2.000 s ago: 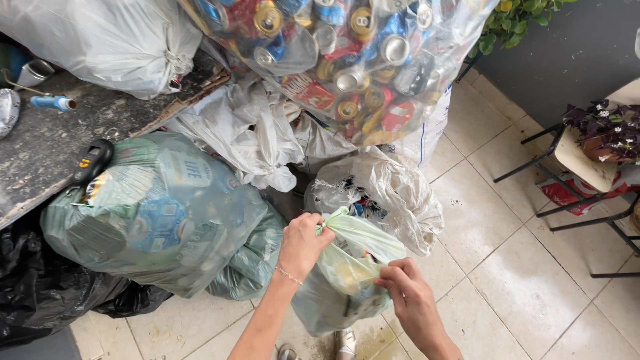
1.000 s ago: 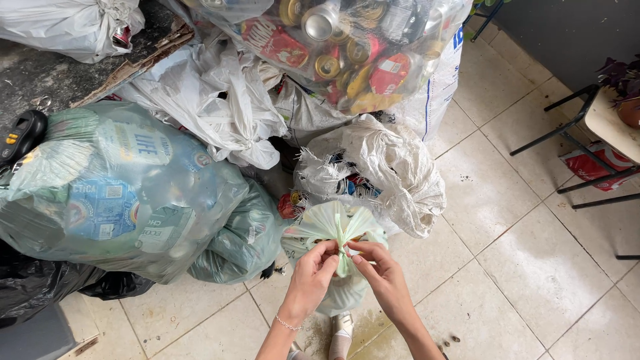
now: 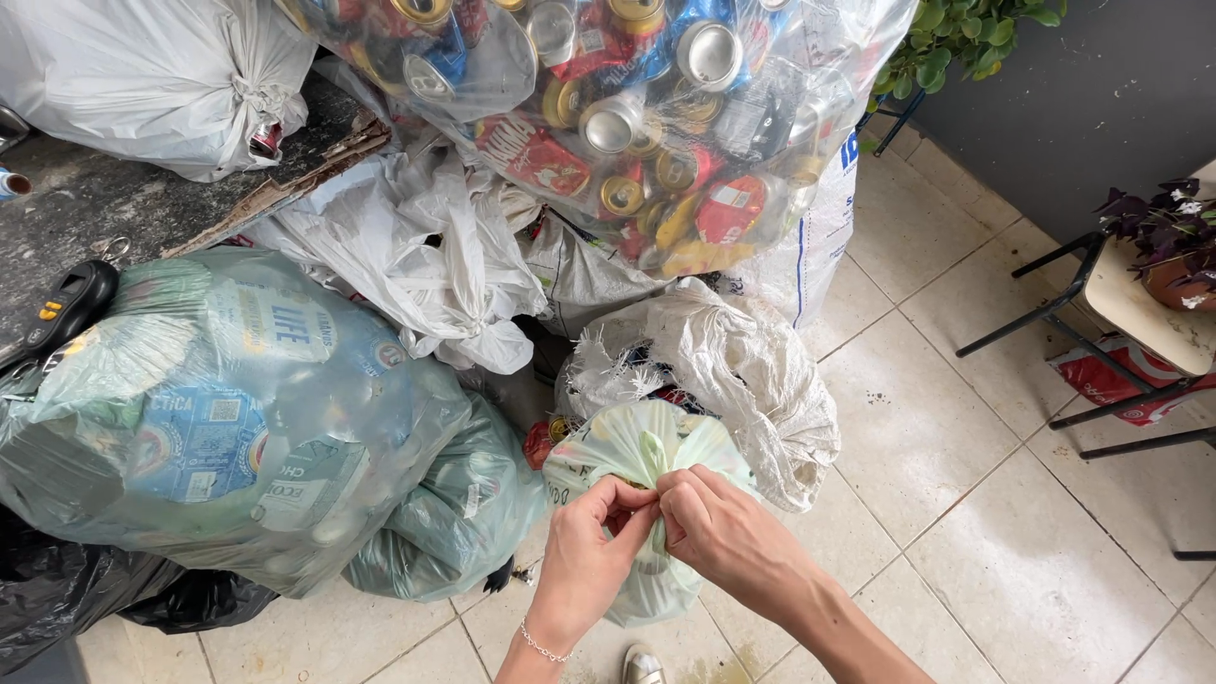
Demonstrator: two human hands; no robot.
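A pale green plastic bag with gathered top is at the lower middle of the view, full of items that its film partly hides. My left hand, with a thin bracelet on the wrist, pinches the gathered neck of this bag from the left. From the right, my right hand grips the same neck, its fingers meeting those of the left. A twisted green tip stands up just beyond the fingers. Right behind the bag sits an open white woven sack with frayed edges. Whether a knot is formed under the fingers is hidden.
A big clear bag of crushed cans fills the top. Left lie a large green bag, a black bag and a dark worn tabletop bearing a black handheld device. A chair with a potted plant stands right on the tiled floor.
Two seconds ago my hands were apart, holding the green bag's top at two places. They came together at its gathered neck and remain there, the right hand now turned more over it.
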